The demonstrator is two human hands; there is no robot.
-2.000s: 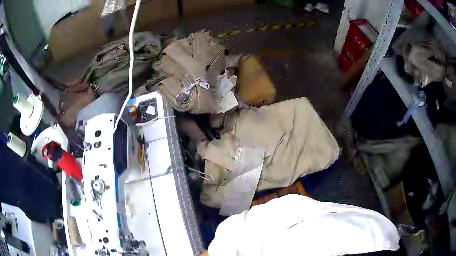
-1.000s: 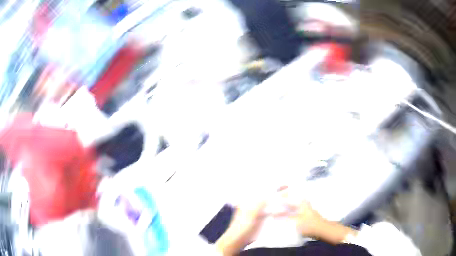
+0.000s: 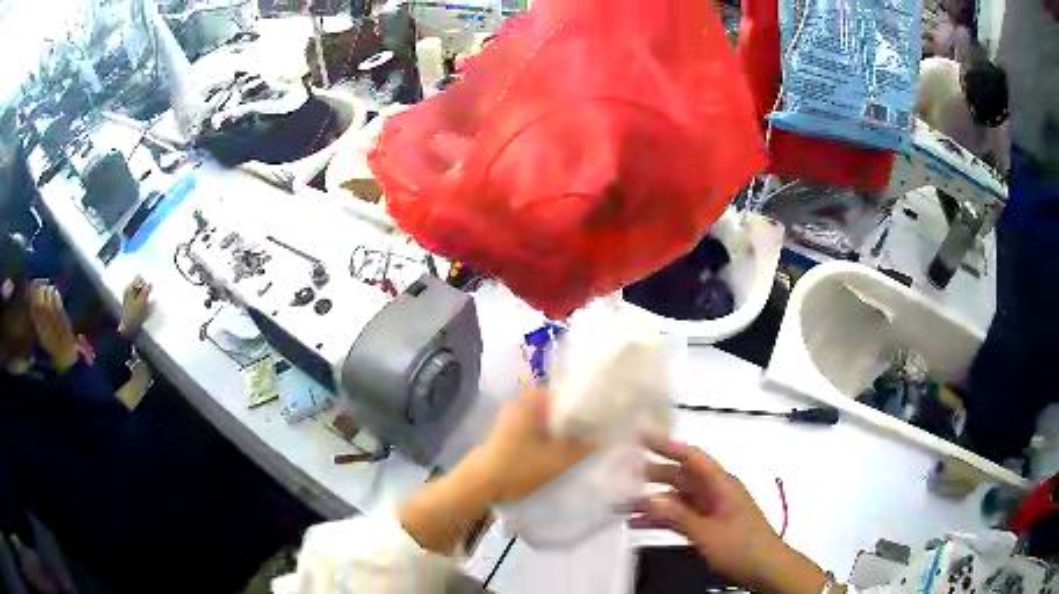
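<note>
A white crumpled wrapper, blurred [image 3: 610, 377], is held up over the white table in front of the red bag. My left hand [image 3: 523, 458] is closed around its lower left side. My right hand [image 3: 711, 511] is at its lower right side with bent fingers at the edge; whether they grip it is unclear. What is inside the wrapper cannot be seen. A flat black thing, probably a phone [image 3: 676, 569], lies below between my hands, partly cut off by the bottom edge.
The red plastic bag [image 3: 569, 163] hangs close ahead. A grey-ended sewing machine [image 3: 412, 366] stands left. A screwdriver-like tool [image 3: 801, 414] and red cord [image 3: 782, 507] lie right. White trough bins [image 3: 819, 337] stand behind. Another person's hands [image 3: 134, 305] show far left.
The view has turned from the cloth bundles and near sewing machine to the red bag and left machine. My hands, blurred low over the table one second ago, now show with the white wrapper raised.
</note>
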